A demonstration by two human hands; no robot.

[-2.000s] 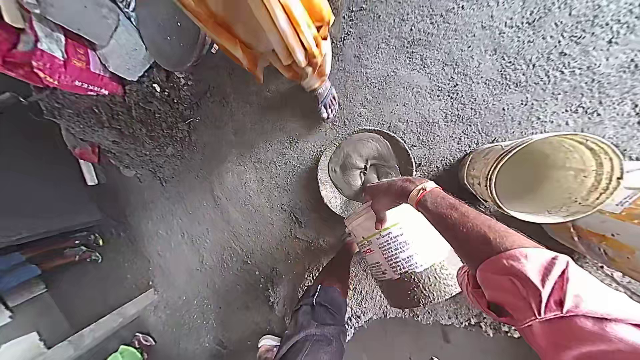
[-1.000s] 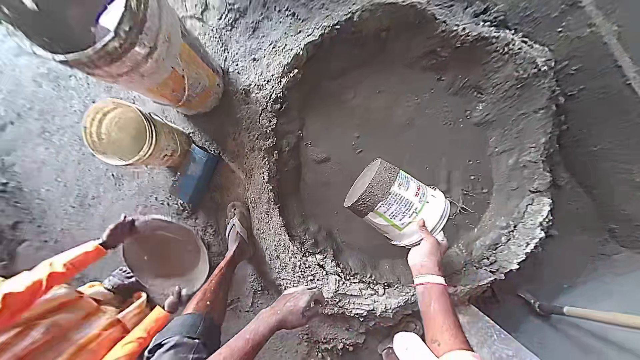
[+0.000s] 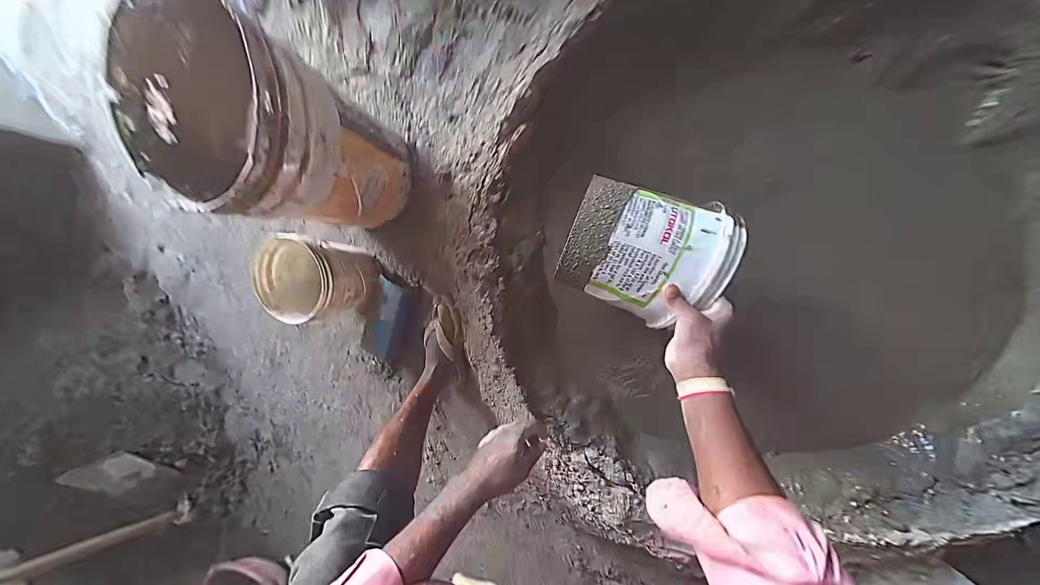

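My right hand [image 3: 695,335] grips the rim of a white plastic bucket [image 3: 662,244] with a green-edged label and a cement-crusted base. The bucket lies tilted on its side in the air over a round pit of wet grey mortar [image 3: 812,203], its mouth toward the right; what is inside it cannot be seen. Over the pit's raised rim, to the left, my left hand [image 3: 510,457] holds nothing that shows, its fingers curled. A foot in a sandal [image 3: 440,333] stands beside the rim.
At the upper left stands a large bucket [image 3: 280,122] filled with grey liquid. Below it are a smaller cream bucket [image 3: 313,280] and a blue block-like object [image 3: 396,318]. A wooden tool handle [image 3: 97,540] lies at the lower left. The mortar rim [image 3: 496,309] curves between these and the pit.
Two seconds ago both hands were at the white bucket beside a round pan; now only my right hand holds it, over the pit. The view has swung widely. The orange-clothed person has left view.
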